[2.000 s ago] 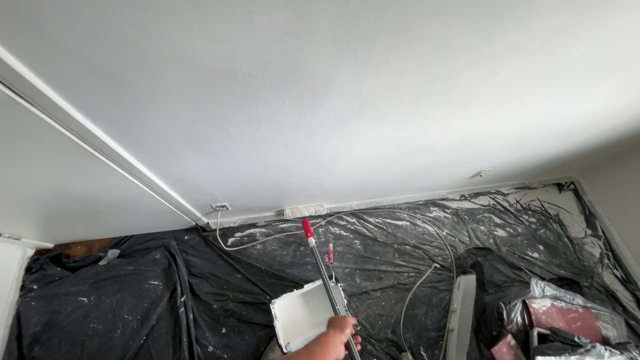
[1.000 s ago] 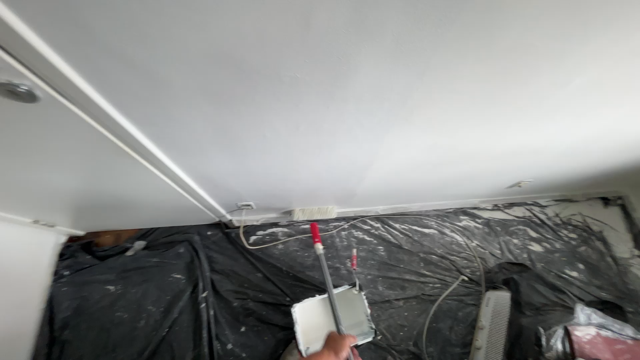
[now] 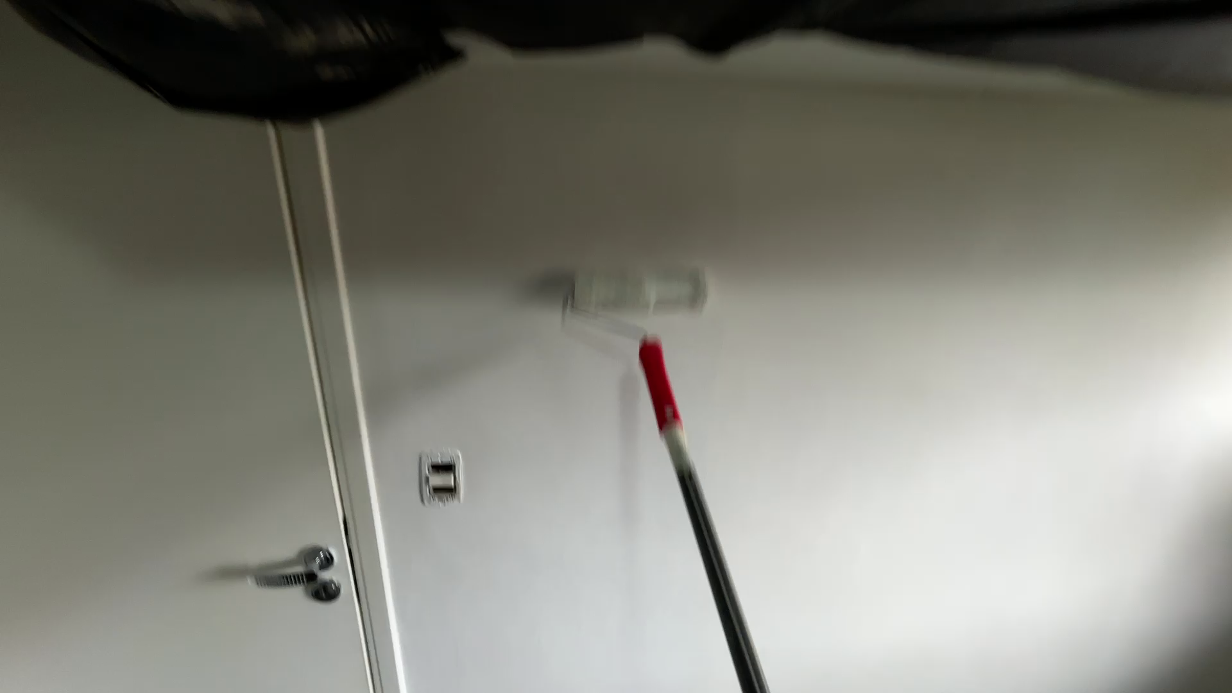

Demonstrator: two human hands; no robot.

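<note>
A paint roller (image 3: 640, 290) with a pale sleeve lies against the white wall (image 3: 866, 433), a little above the middle of the view. Its wire frame runs down to a red handle (image 3: 659, 385), fixed on a dark extension pole (image 3: 717, 568) that slants out of the bottom edge. Neither of my hands shows, so the grip on the pole is hidden. The roller is slightly blurred and casts a shadow on its left.
Left of the roller stands a white door (image 3: 173, 385) with a metal lever handle (image 3: 289, 570) and pale trim. A wall switch (image 3: 442, 478) without its cover sits beside the frame. Black plastic sheeting (image 3: 289, 67) hangs across the top.
The view has swung up from the floor to the upper wall. The roller has gone from the foot of the wall to high on it. The hand on the pole has left the view.
</note>
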